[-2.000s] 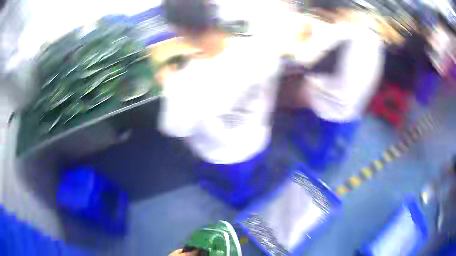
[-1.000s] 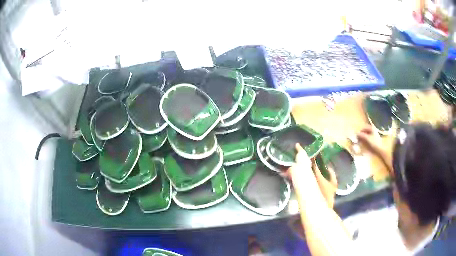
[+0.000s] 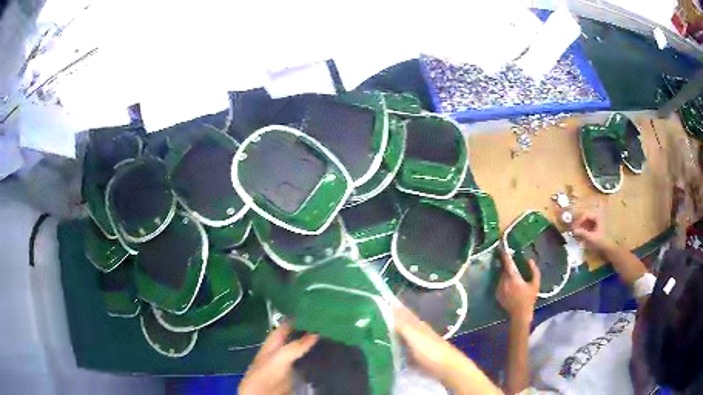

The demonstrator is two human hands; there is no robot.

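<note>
My left hand (image 3: 276, 362) is at the bottom centre, its fingers on the left side of a green-and-black housing (image 3: 348, 312). My right hand (image 3: 422, 339) is at the same housing's right edge, its fingertips partly hidden behind it. The housing is tilted, slightly blurred and cut off by the lower picture edge. It is in front of a pile of similar housings with pale rims, such as this one with a dark centre (image 3: 158, 262), on the green bench (image 3: 100, 347).
A seated person at the right steadies a housing (image 3: 551, 258) with one hand; the other hand is near small pale parts (image 3: 564, 202) on a tan board (image 3: 501, 166). Two smaller dark pieces (image 3: 605, 154) lie there. A blue tray (image 3: 597, 81) of tiny parts stands behind.
The view has moved from the floor crates to the bench. Both my hands are now in view with a housing between them. The seated person's hand has moved closer to their housing.
</note>
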